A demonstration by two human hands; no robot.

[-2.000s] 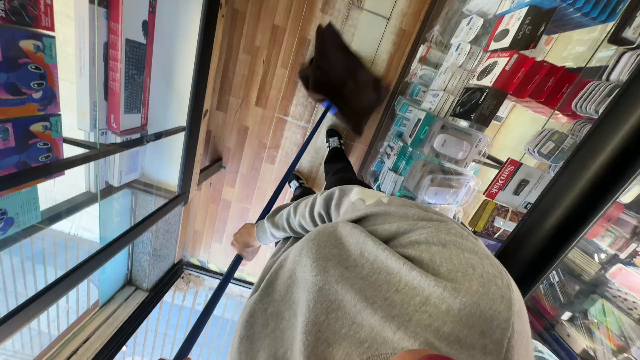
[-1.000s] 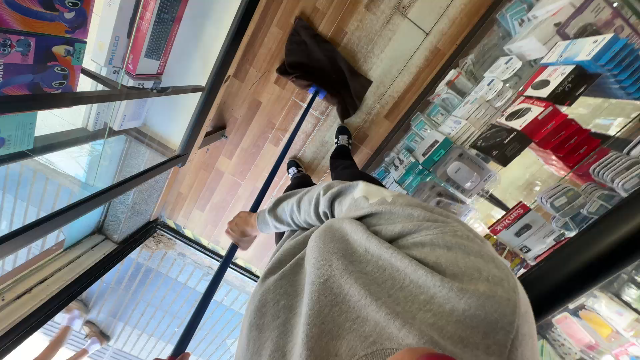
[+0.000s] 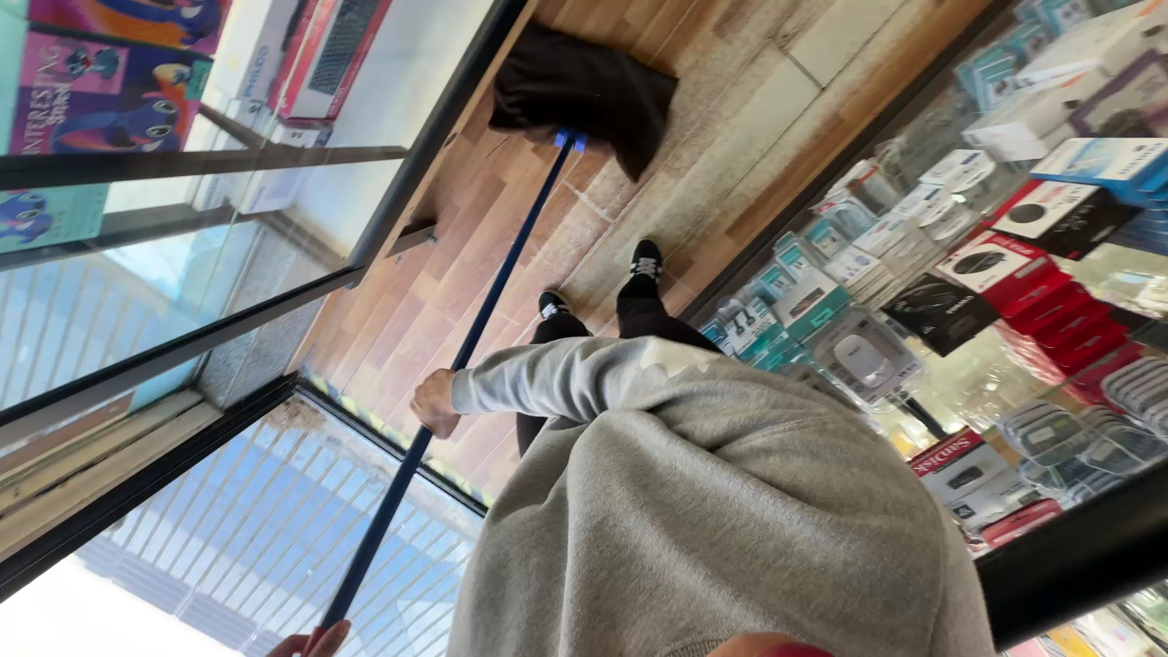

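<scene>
My right hand [image 3: 436, 402] grips the middle of a long blue pole [image 3: 511, 255], its forearm in a grey sleeve crossing my body. At the bottom edge, the fingers of my left hand [image 3: 315, 641] close around the pole's near end; the rest of that hand is cut off. A blue fitting [image 3: 570, 140] joins the far end to a dark brown cloth [image 3: 584, 87], which lies spread on the floor ahead of my shoes. The cloth covers whatever head is under it.
Wood-pattern floor [image 3: 438, 315] has worn, pale patches. Glass display cases flank it: boxed keyboards [image 3: 338, 59] at left, packaged accessories [image 3: 862, 356] at right. A small dark bracket [image 3: 412, 236] juts from the left case. Behind a dark threshold frame [image 3: 392, 447] is a ribbed surface.
The cloth, blurred two seconds ago, has moved left relative to my shoes and now appears sharp. My left fingers have come into view at the bottom edge.
</scene>
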